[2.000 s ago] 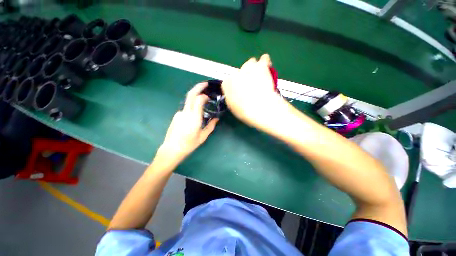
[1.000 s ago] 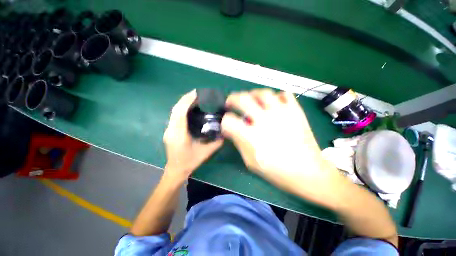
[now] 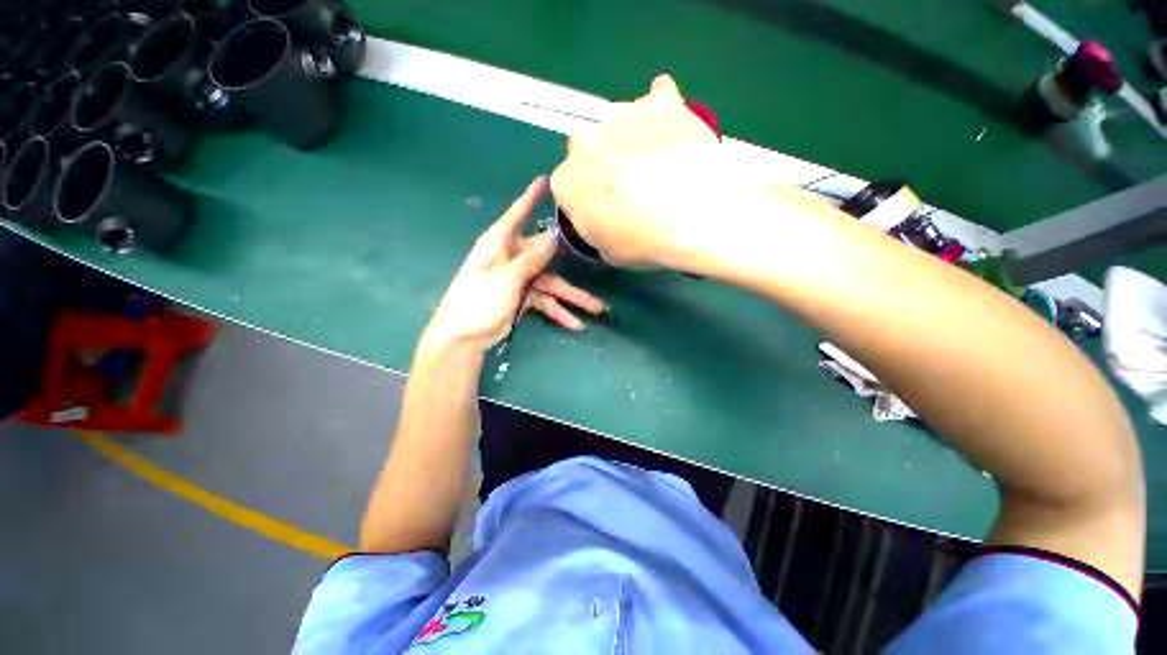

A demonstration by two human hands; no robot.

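Observation:
My right hand is curled over a black round piece, likely a barrel housing; only its dark lower edge shows. A red-pink piece shows past the knuckles; I cannot tell what it belongs to. My left hand is just left of the black piece, thumb and forefinger at its edge, the other fingers spread below. Whether these fingertips pinch anything is unclear. A motor core with a cream band and a magenta end lies at the bench's back right, partly hidden by my right forearm.
Empty black barrel housings stand in rows at left. A pale rail separates bench and belt. A magenta-topped piece is across the belt. White cloth lies beside my right forearm. A white bag is far right, a red stool lower left.
The black piece, held in my left hand a second ago, is now mostly covered by my right hand. My right hand has moved up, and its forearm now hides the round tub.

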